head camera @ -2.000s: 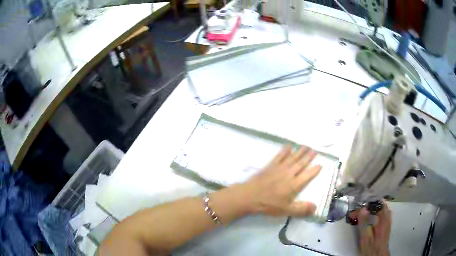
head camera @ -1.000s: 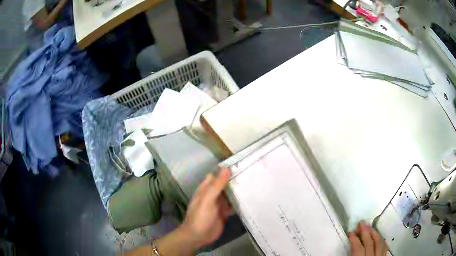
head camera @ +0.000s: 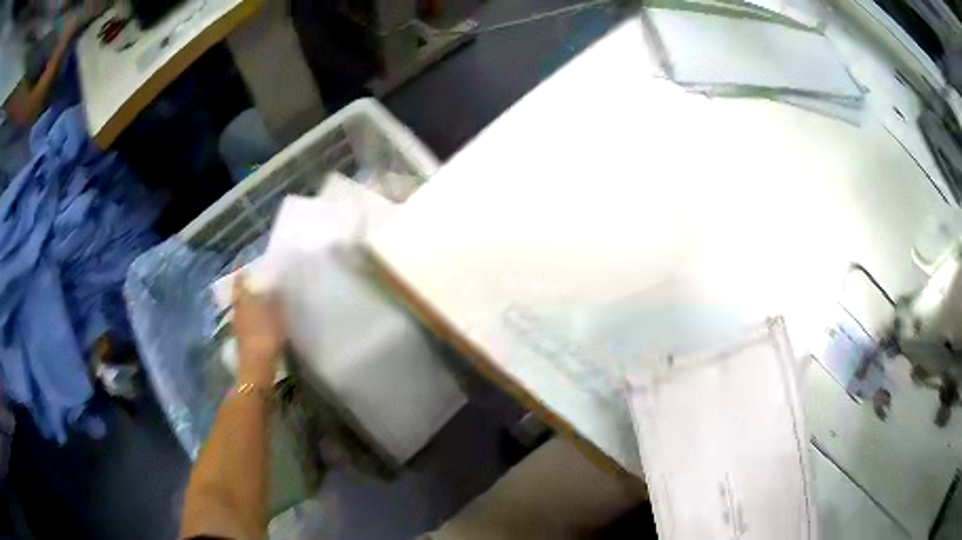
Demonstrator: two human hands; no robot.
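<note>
My left hand (head camera: 256, 322) is over the basket at the left, blurred, with its fingers closed at the left edge of a long pale sheet (head camera: 369, 353). The sheet slants down beside the table's edge; its far side is hidden. The white pattern template (head camera: 723, 443), with printed lines and writing, lies on the table at the lower right, cut off by the frame. A faint pale green blurred area (head camera: 591, 332) shows left of it. My right hand is not in view.
The white basket (head camera: 364, 116) holds white pieces and blue plastic. Stacked cut panels (head camera: 754, 58) lie at the table's far end. The sewing machine's head (head camera: 939, 306) is cut off at the right. Blue cloth (head camera: 58, 264) hangs at the far left.
My left hand has left the template's edge and moved left to the basket and pale sheet. My right hand has gone out of view. The template shows farther right and lower.
</note>
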